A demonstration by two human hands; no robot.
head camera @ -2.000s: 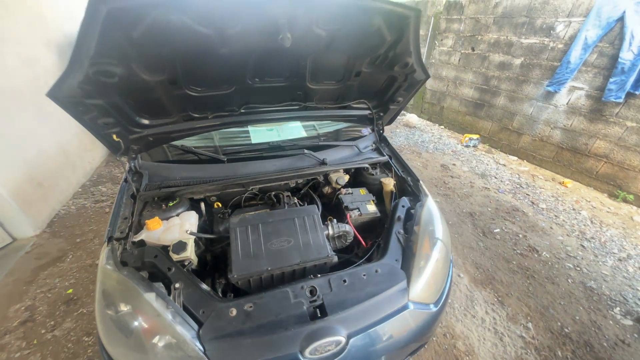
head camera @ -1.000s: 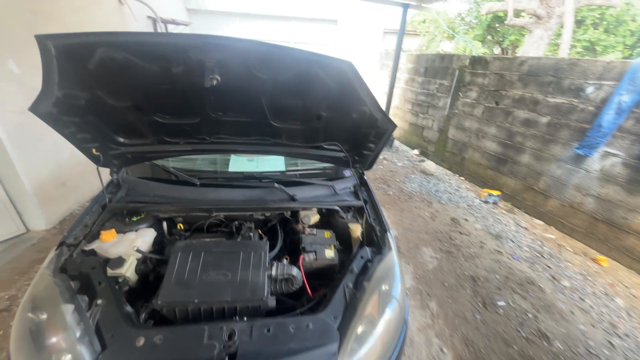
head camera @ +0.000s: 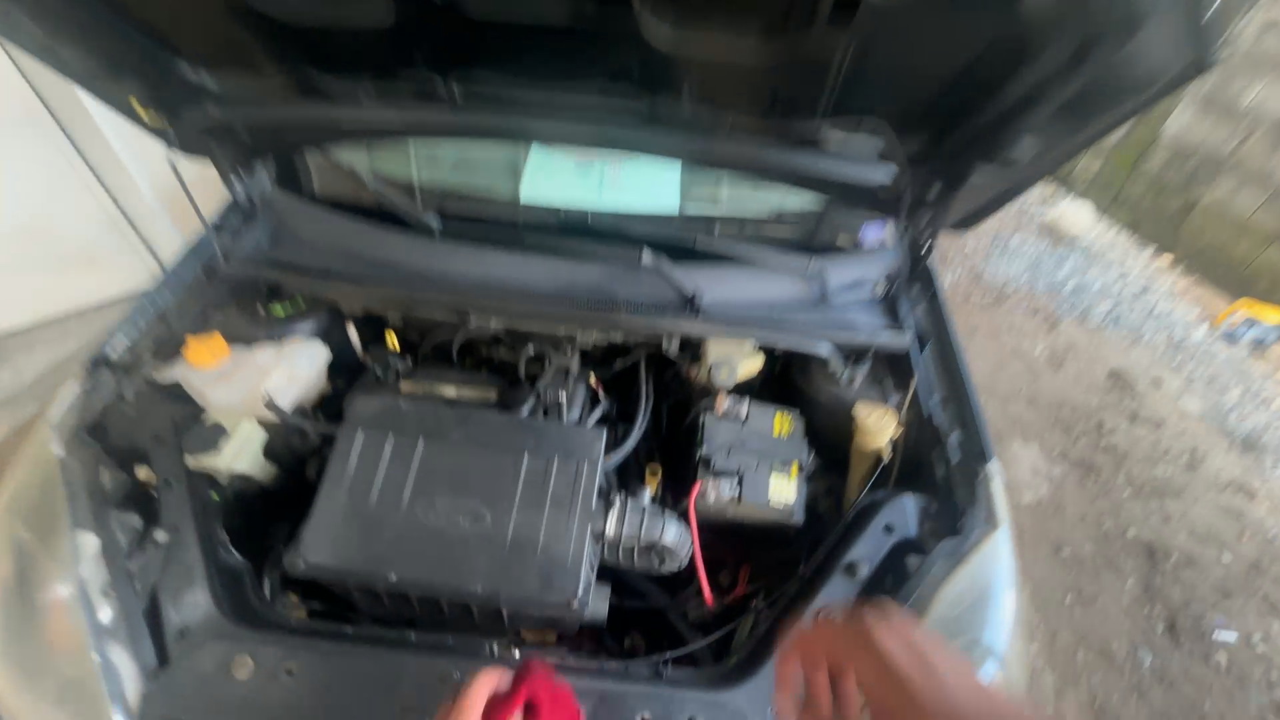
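My left hand shows at the bottom edge, its fingers closed on a red cloth in front of the engine bay. My right hand, blurred, is over the front right corner of the bay near the headlight, fingers spread and nothing seen in it. Behind the hands lie the black plastic engine cover, the ribbed air intake hose, the car battery with a red cable, and the white coolant tank with its orange cap.
The raised hood spans the top of the view. A pale green sheet shows at the windshield. Gravel ground and a block wall are on the right, with a yellow object on the ground. A white wall stands at left.
Both hands have come into view at the bottom, the left one with the red cloth; neither shows in the earlier frames. The view is now closer to the engine bay.
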